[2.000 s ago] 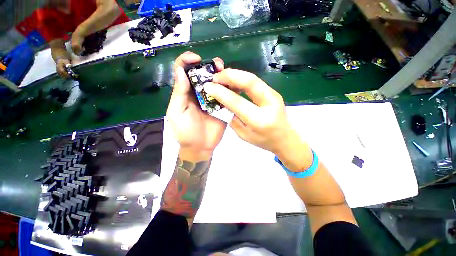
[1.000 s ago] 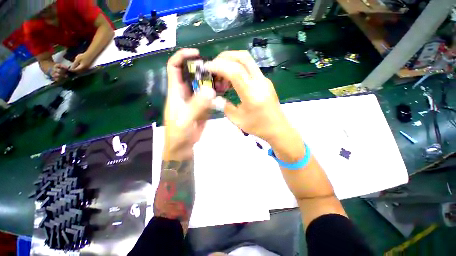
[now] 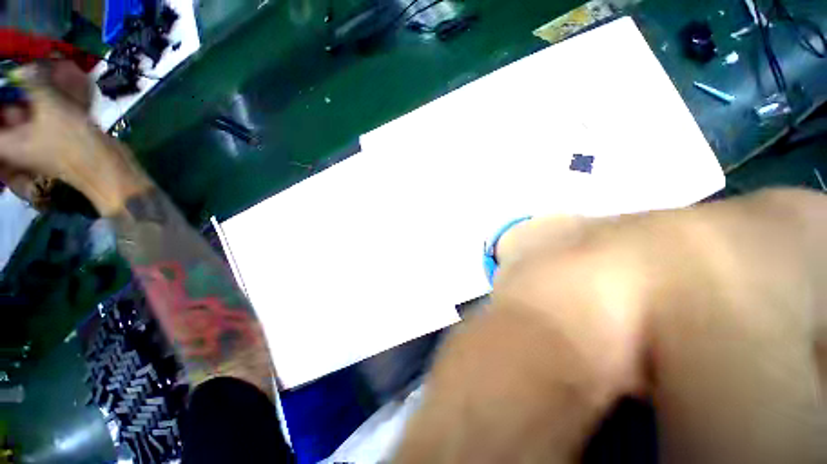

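My left hand (image 3: 50, 131), with a tattooed forearm, is blurred and reaches to the upper left edge. Its fingers are curled around a small dark unit (image 3: 11, 93), which is partly cut off by the edge and too blurred for detail. My right hand (image 3: 580, 317) is very large, close to the camera and blurred at the lower right. Its fingers cannot be made out, nor whether it holds anything. A blue wristband (image 3: 491, 254) shows beside it. A small black square pad (image 3: 581, 163) lies on the white sheet (image 3: 408, 227).
Black moulded parts (image 3: 136, 390) stand in zigzag rows at the lower left. The green bench (image 3: 299, 82) bears scattered dark pieces. A pale blue pen-like tool (image 3: 714, 91), a black round item (image 3: 698, 41) and cables are at the upper right. Another person's red clothing (image 3: 41, 45) shows at upper left.
My left hand has moved from the centre to the far upper left with the unit. My right hand has come away from it, close to the camera. The view has shifted and tilted.
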